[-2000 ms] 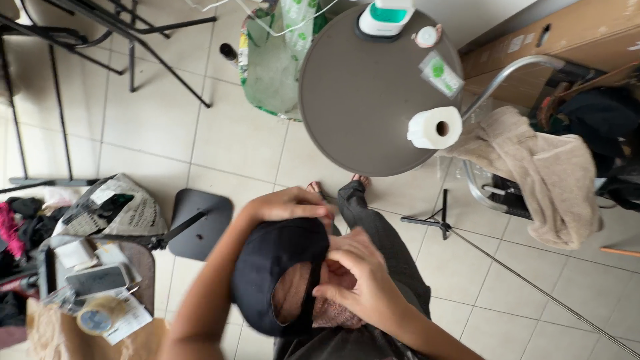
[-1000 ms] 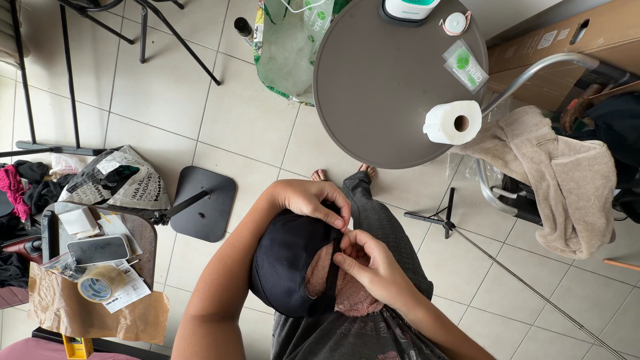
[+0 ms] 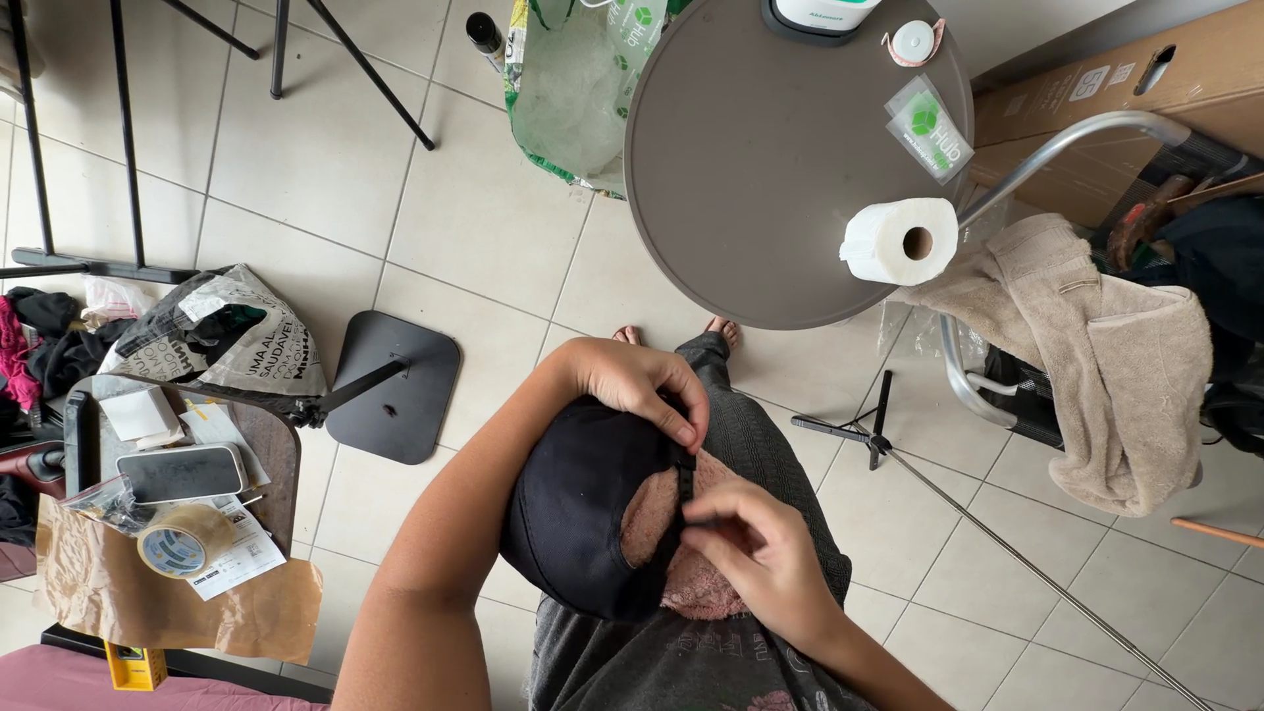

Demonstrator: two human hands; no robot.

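A dark navy cap (image 3: 573,513) lies over my lap, its rear opening turned to the right. Its plastic snap strap (image 3: 685,478) runs across that opening. My left hand (image 3: 647,390) grips the upper end of the strap between thumb and fingers. Lower down, my right hand (image 3: 755,553) pinches the strap's other end with thumb and forefinger. Pink terry cloth (image 3: 703,583) shows through the opening and beside the cap, under my right hand. Whether the strap's two halves are joined cannot be told.
Ahead stands a round grey table (image 3: 750,168) with a toilet paper roll (image 3: 899,242), plastic sachets and a tape measure. Right are a beige towel-like cloth (image 3: 1096,365) on a metal-framed chair and a thin-legged stand (image 3: 877,434). Left, a small table holds a phone (image 3: 183,473) and packing tape (image 3: 186,540).
Both hands have stayed at the strap, and the fingers have shifted slightly along it. The strap shows more plainly now between them.
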